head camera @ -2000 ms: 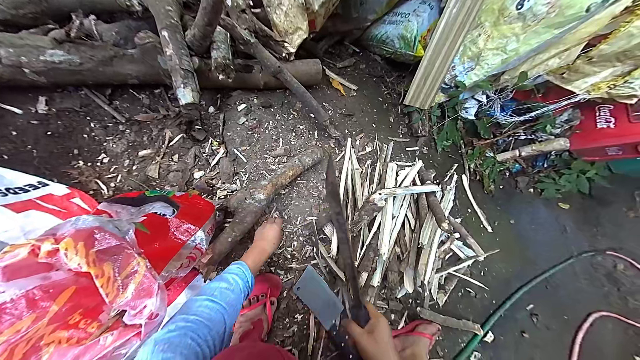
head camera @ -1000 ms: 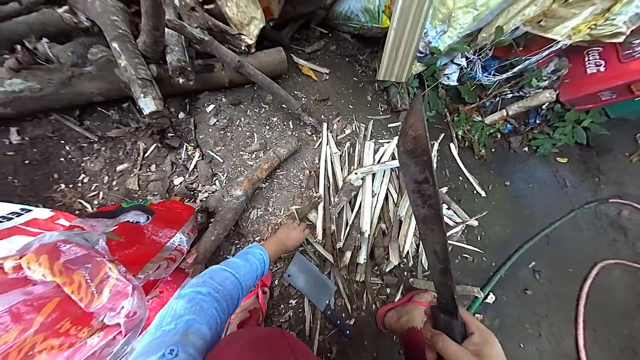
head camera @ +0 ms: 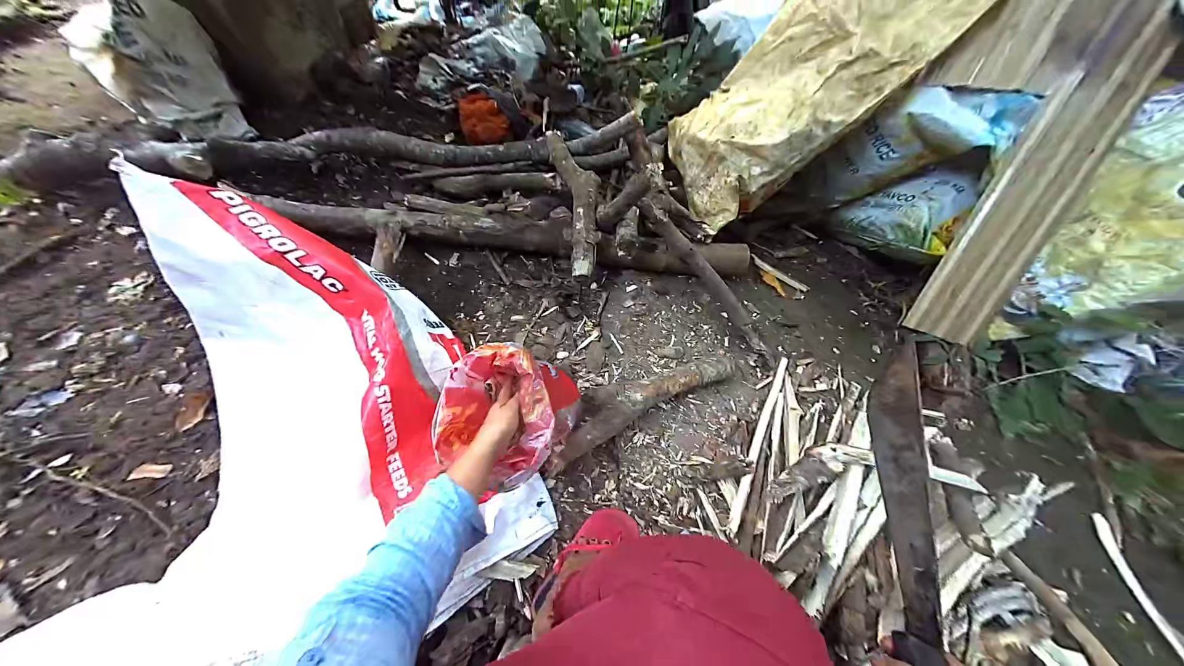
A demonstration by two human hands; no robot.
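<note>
My left hand (head camera: 502,416) is at a crumpled red plastic bag (head camera: 462,393), its fingers partly hidden in the folds. The bag lies on the edge of a large white and red feed sack (head camera: 277,388). At the bottom right, my right hand (head camera: 893,652) is mostly cut off by the frame edge, closed around the dark handle of a machete. The long dark blade of the machete (head camera: 902,481) points up over a heap of split wood sticks (head camera: 846,518). A thick branch (head camera: 638,407) lies on the soil between bag and heap.
Logs and branches (head camera: 499,231) lie across the ground ahead. A wooden board (head camera: 1027,203) slants at the right before filled sacks (head camera: 888,203). A tan sheet of sacking (head camera: 795,102) hangs beside it. My red-trousered knee (head camera: 675,601) is at the bottom centre.
My left hand has moved from beside the sticks to the red plastic bag. The machete stays in my right hand. The cleaver seen on the ground earlier is out of sight. The view has swung left and up.
</note>
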